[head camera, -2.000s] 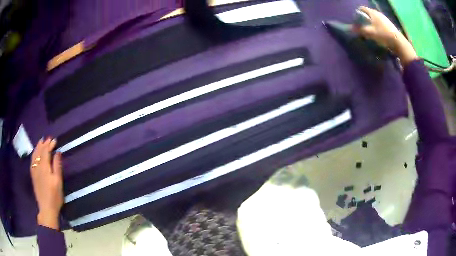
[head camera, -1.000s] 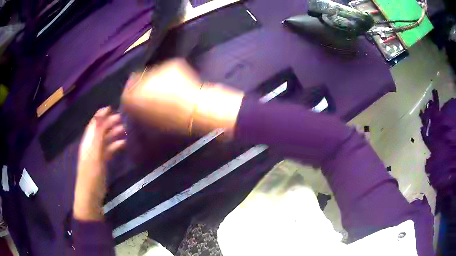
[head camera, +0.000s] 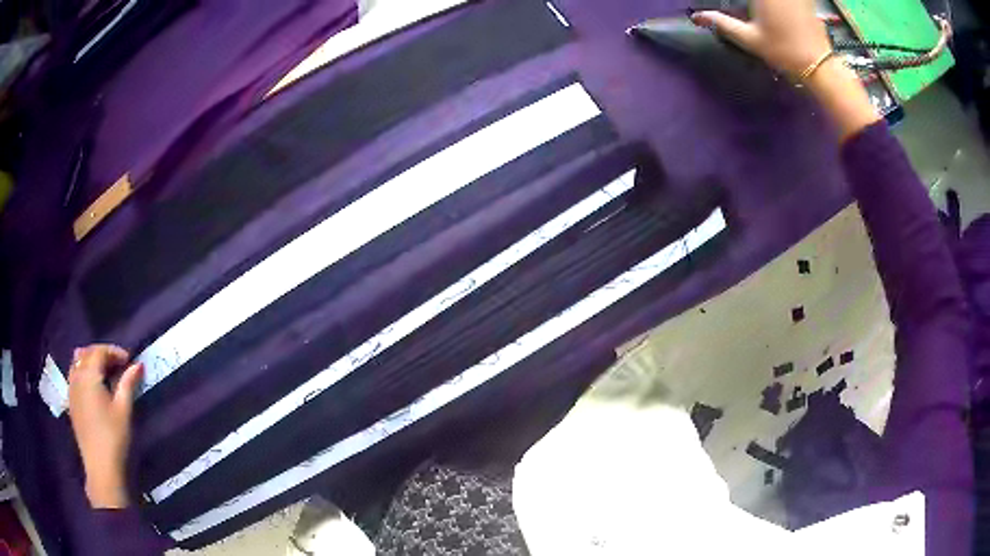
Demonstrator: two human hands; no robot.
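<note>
A wide white strip point(head camera: 369, 234) lies along a long dark fabric strip point(head camera: 434, 234) on the purple cloth. Below it, two narrow white strips, an upper point(head camera: 434, 304) and a lower point(head camera: 478, 375), lie on dark fabric. My left hand point(head camera: 103, 407) rests at the left end of the wide strip, fingers bent and thumb apart, gripping nothing visible. My right hand point(head camera: 784, 41) is closed over the dark steam iron point(head camera: 706, 49) at the upper right, hiding its handle. The iron's tip points left.
A plain dark band point(head camera: 326, 147) lies above the strips. A wooden ruler point(head camera: 103, 206) is partly covered at the far side. A white scrap point(head camera: 52, 389) lies beside my left hand. A green board point(head camera: 901, 49) and cord are at right. Dark offcuts point(head camera: 825, 434) litter the floor.
The wide white strip now lies where a narrow one showed. My right hand has crossed back from the table's middle to the iron. My left hand has moved left and down to the strip's end.
</note>
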